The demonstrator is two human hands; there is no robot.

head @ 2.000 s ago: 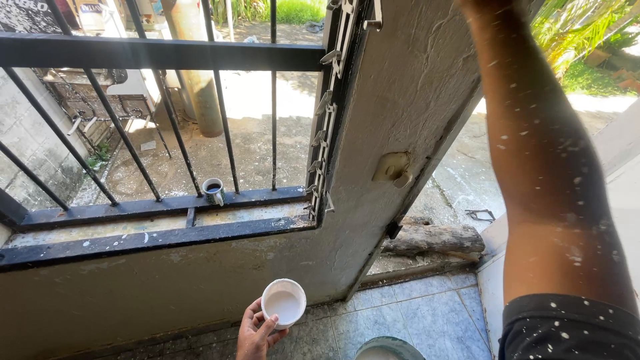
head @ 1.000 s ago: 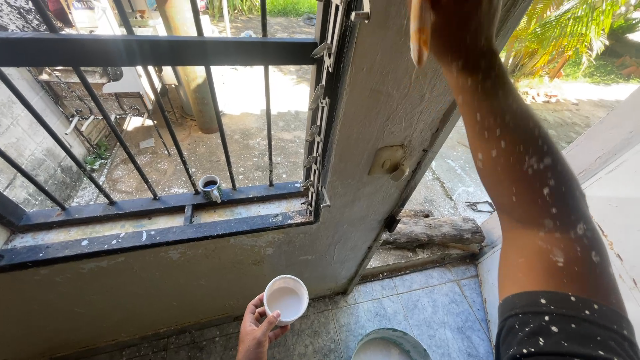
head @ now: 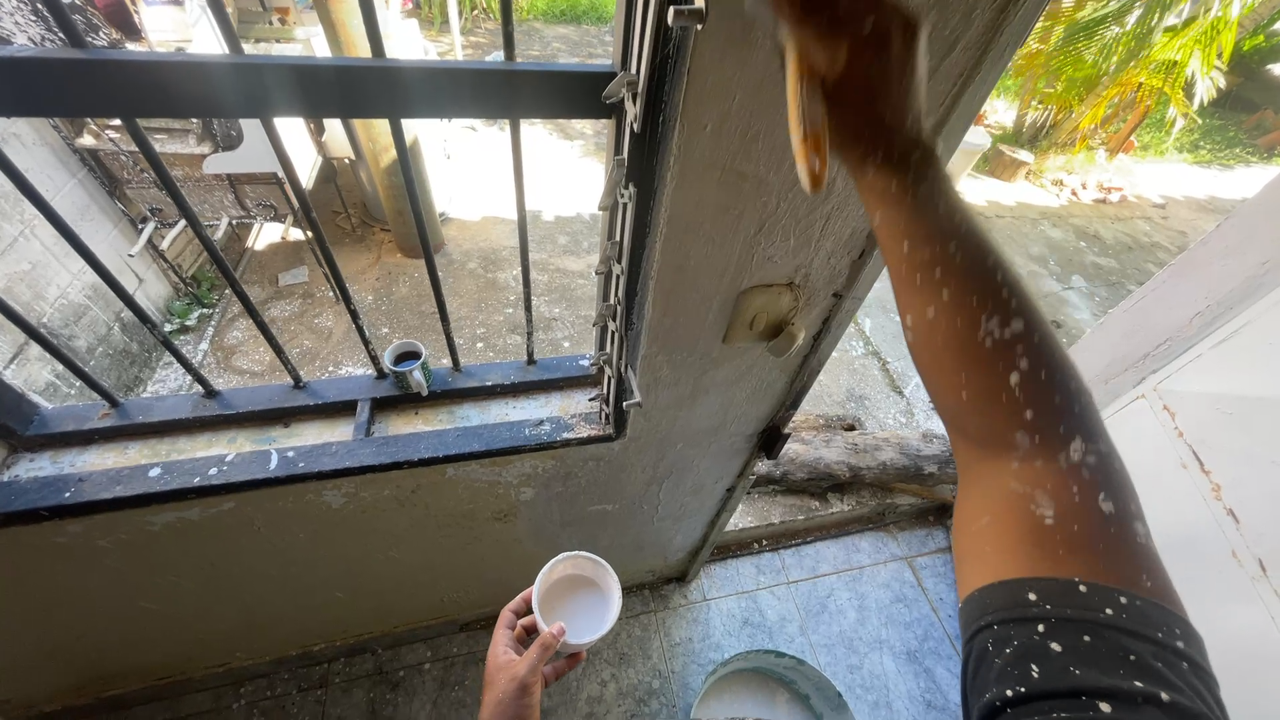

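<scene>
At the bottom centre my left hand grips a small white plastic tub holding whitish paint. Raised at the top of the view, my right hand is blurred and closed around an orange-brown handle, which points down; the tool's other end is out of view. That hand is in front of the painted wall strip between the window and the doorway. Pale paint spots cover my right forearm and dark sleeve. Below it on the wall is a cream switch or socket plate, its cover hanging askew.
A mug of dark liquid stands on the sill by the black window bars. Metal louvre brackets line the window's right side. A bucket with pale liquid sits on the tiled floor. Beyond the doorway lies a log.
My right hand, out at the top edge two seconds ago, has come lower, and the handle in it now shows. My left hand still holds the tub. More of the bucket is in view than at first.
</scene>
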